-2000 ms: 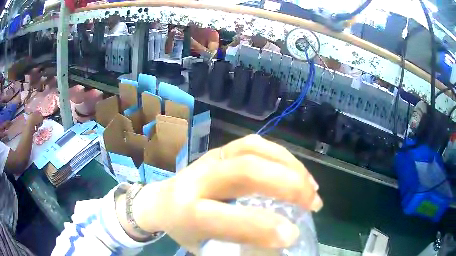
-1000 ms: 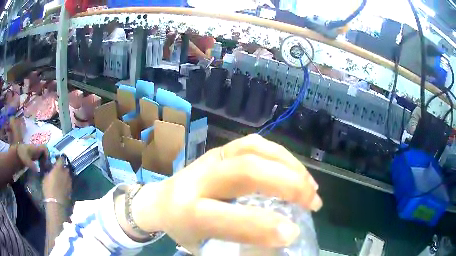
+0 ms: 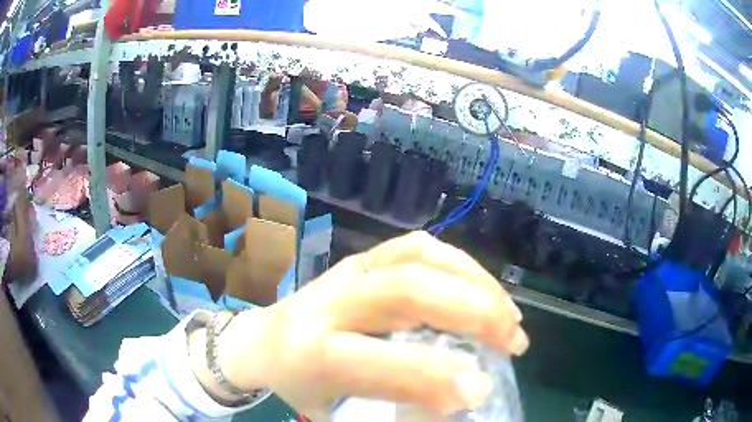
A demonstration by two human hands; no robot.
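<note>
My left hand (image 3: 387, 317) is large in the lower middle, with a bracelet and a white and blue sleeve. Its fingers and thumb are curled around a crinkled clear plastic bag or wrap (image 3: 501, 375). The palm hides most of the wrap, and the picture's bottom edge cuts it off. Whatever is inside the wrap cannot be told. My right hand is not in view.
Open blue and brown cartons (image 3: 272, 260) stand behind my wrist. Flat cartons (image 3: 107, 276) are stacked at left. A blue bin (image 3: 680, 321) is at right, across the belt. A narrow white part (image 3: 604, 411) lies at the bottom right. Blue cables hang behind my hand.
The view has tilted, so the shelves and cartons sit lower and a little further left. The neighbour's hands have left the flat cartons. My left hand keeps its hold on the wrap.
</note>
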